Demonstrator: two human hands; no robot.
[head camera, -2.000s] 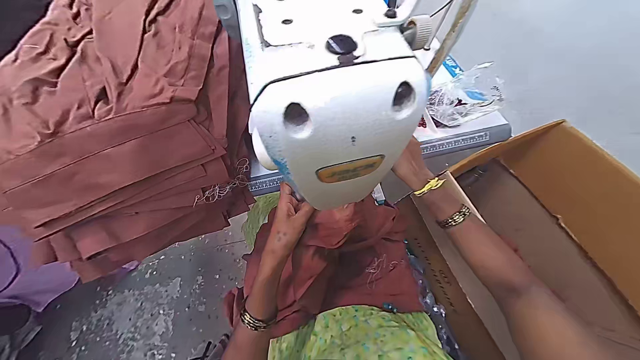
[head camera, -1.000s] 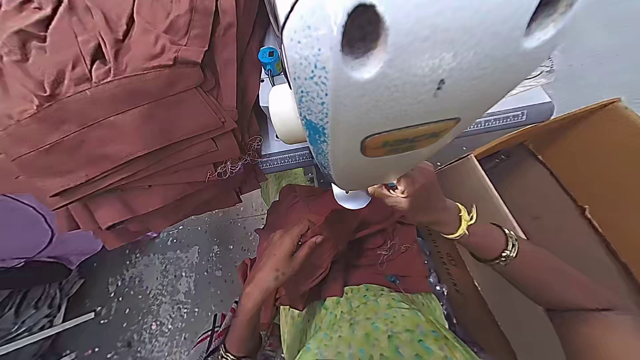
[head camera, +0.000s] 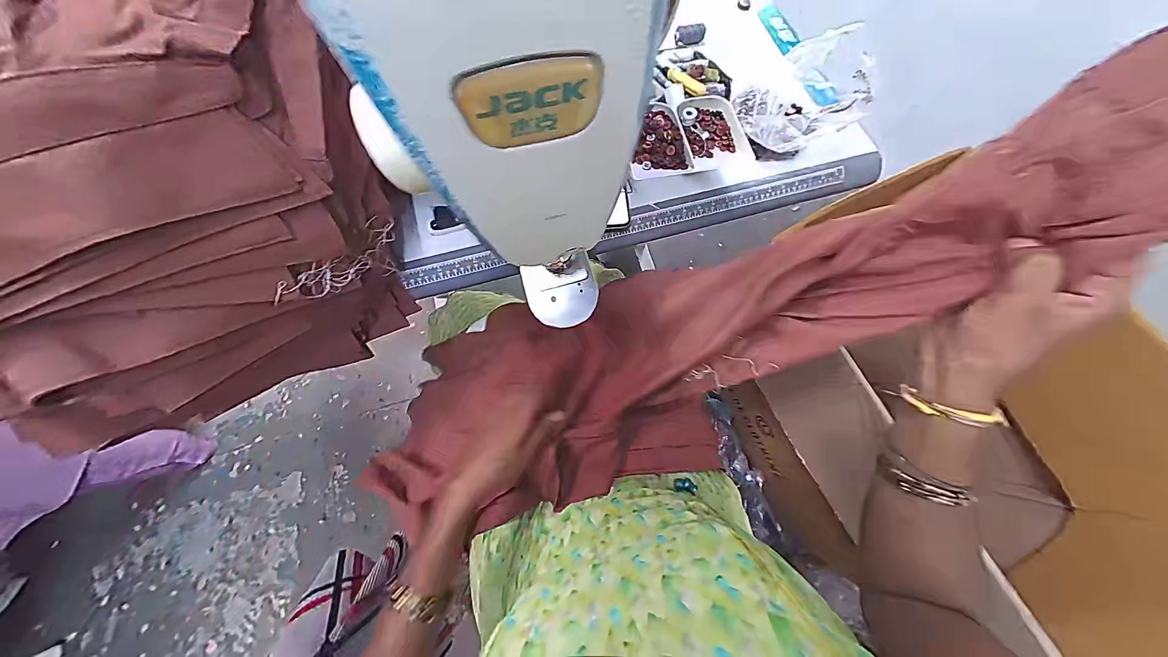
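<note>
A reddish-brown garment (head camera: 675, 338) lies over my lap, below the head of a white Jack sewing machine (head camera: 547, 182), and stretches up to the right. My right hand (head camera: 1022, 310) grips its raised part above the cardboard box. My left hand (head camera: 511, 429) is blurred and rests on the cloth at the lap; whether its fingers grip the cloth cannot be told. Loose threads (head camera: 730, 365) hang from the garment's lower edge. The machine's white round-ended plate (head camera: 561, 292) is just above the cloth.
Stacked reddish-brown pieces (head camera: 137, 210) fill the left, with purple cloth (head camera: 146, 456) below. Behind the machine head, trays of buttons (head camera: 707, 132) and a plastic bag (head camera: 803, 91) sit on the table, which has a ruler edge (head camera: 730, 210). An open cardboard box (head camera: 1095, 474) stands at the right.
My right hand has moved from beside the machine head out to the right, drawing part of the garment up with it. My left hand is still at the cloth. The view has shifted.
</note>
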